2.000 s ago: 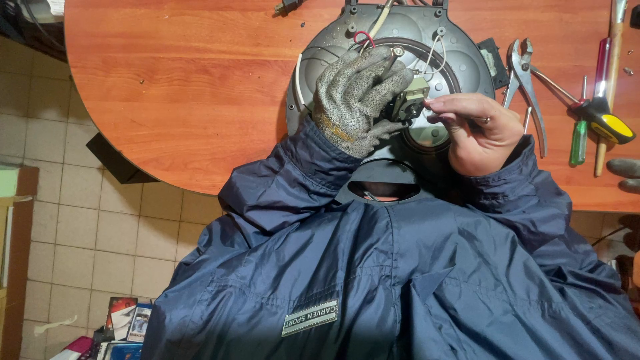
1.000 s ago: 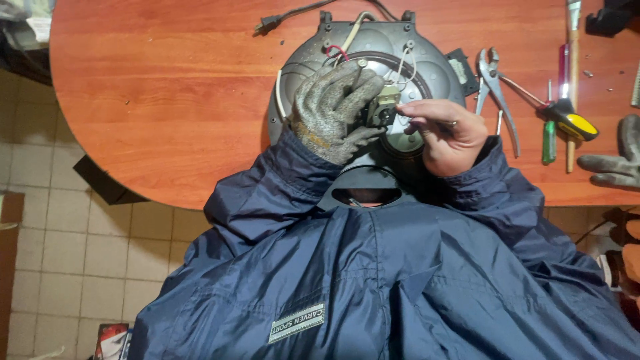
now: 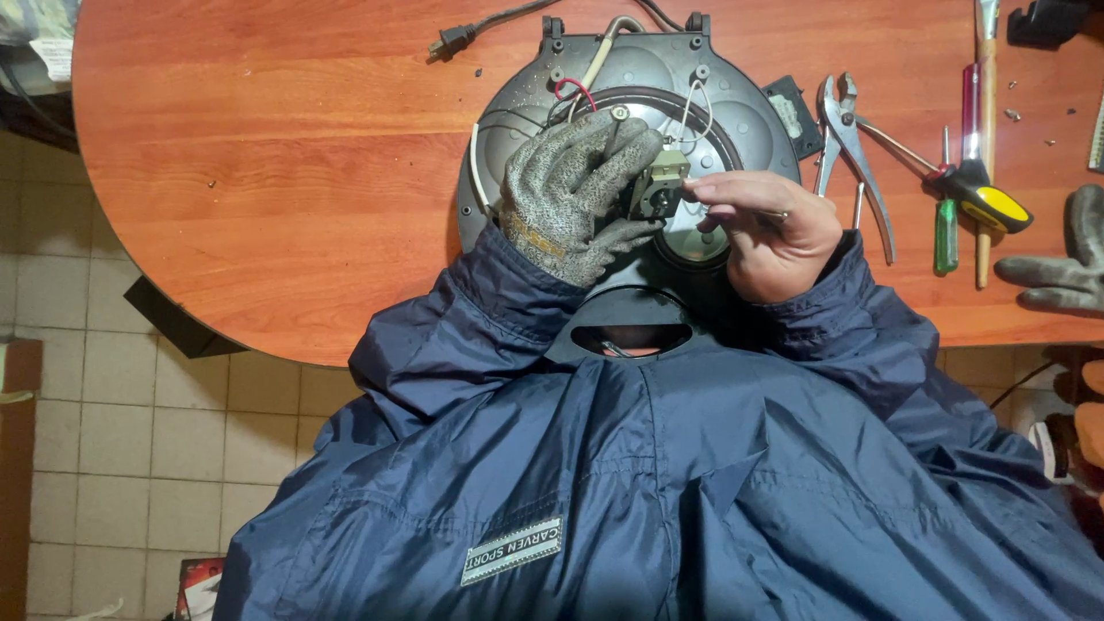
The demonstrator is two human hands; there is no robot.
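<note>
My left hand [image 3: 573, 194], in a speckled grey work glove, holds a small boxy electrical component [image 3: 660, 185] with a cream upper part and a dark lower part. My bare right hand [image 3: 772, 224], with a ring on one finger, touches the component's right side with its fingertips. Both hands are over the open grey plastic housing [image 3: 509, 86] of an appliance, which has a round metal part inside. A red wire [image 3: 571, 84] and a white wire [image 3: 709, 112] loop above the component. A thick cream cable [image 3: 599, 62] runs in from the top of the housing.
To the right lie slip-joint pliers [image 3: 854, 142], a green-handled screwdriver [image 3: 946, 237], a black-and-yellow-handled screwdriver [image 3: 992, 203], a wooden-handled brush [image 3: 987, 103] and a second grey glove [image 3: 1061, 272]. A power plug [image 3: 450, 43] is at the upper left; a black flat part [image 3: 795, 112] touches the housing's right side.
The view has shifted somewhat. Both hands stay at the component, with no plain change of hold.
</note>
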